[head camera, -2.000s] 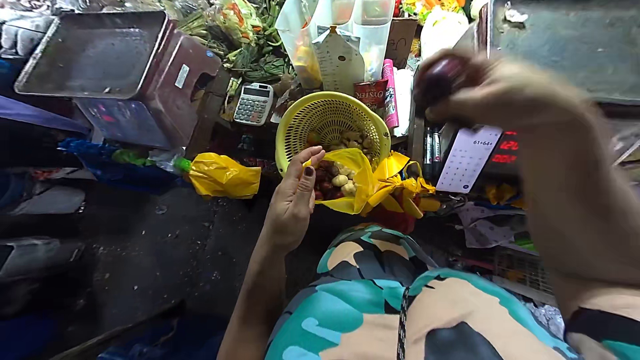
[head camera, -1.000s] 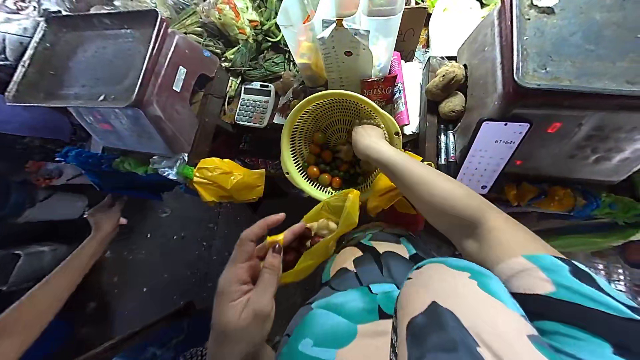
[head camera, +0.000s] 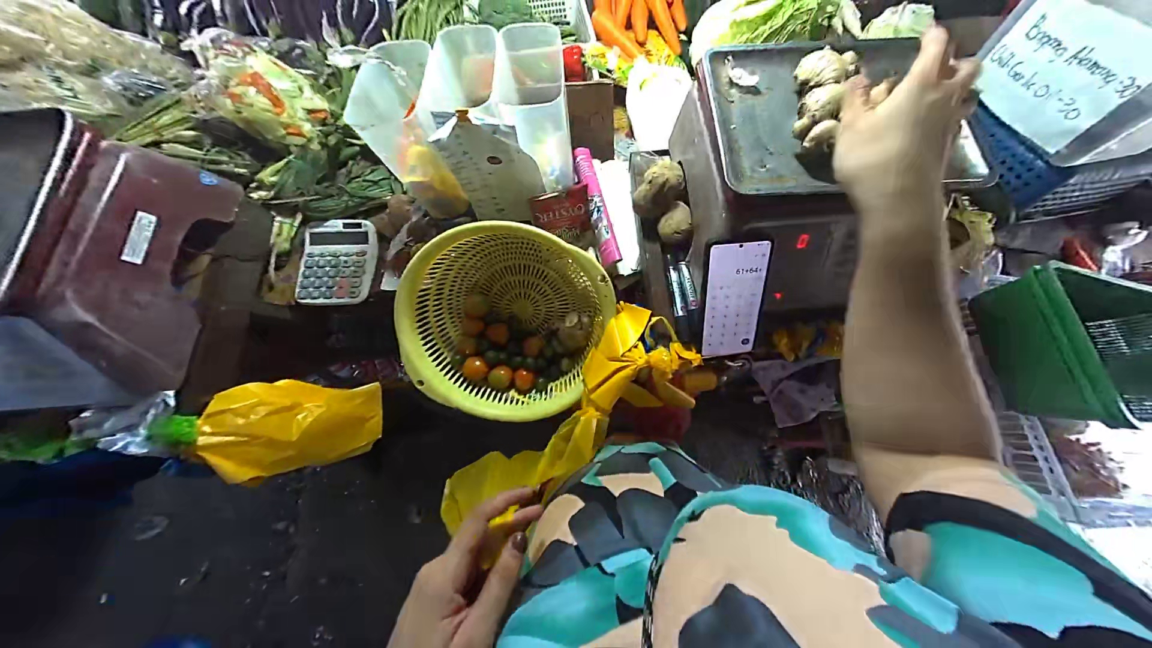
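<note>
My left hand pinches a yellow plastic bag in front of my lap; what the bag holds is hidden. My right hand is raised over the metal pan of a weighing scale, fingers spread, beside several ginger-like roots lying on it. Whether a finger touches a root behind the hand, I cannot tell. Between my hands stands a yellow plastic colander with small orange tomatoes, small green round fruits and a pale brown piece at its right side.
A calculator lies left of the colander. A phone leans on the scale, near two brown tubers. Clear plastic containers stand behind. Yellow bags hang along the front edge. A green crate is at right.
My right hand has moved from inside the colander up to the scale pan. My left hand still has the yellow bag, now lower by my lap. Another person's arm at left is gone from view.
</note>
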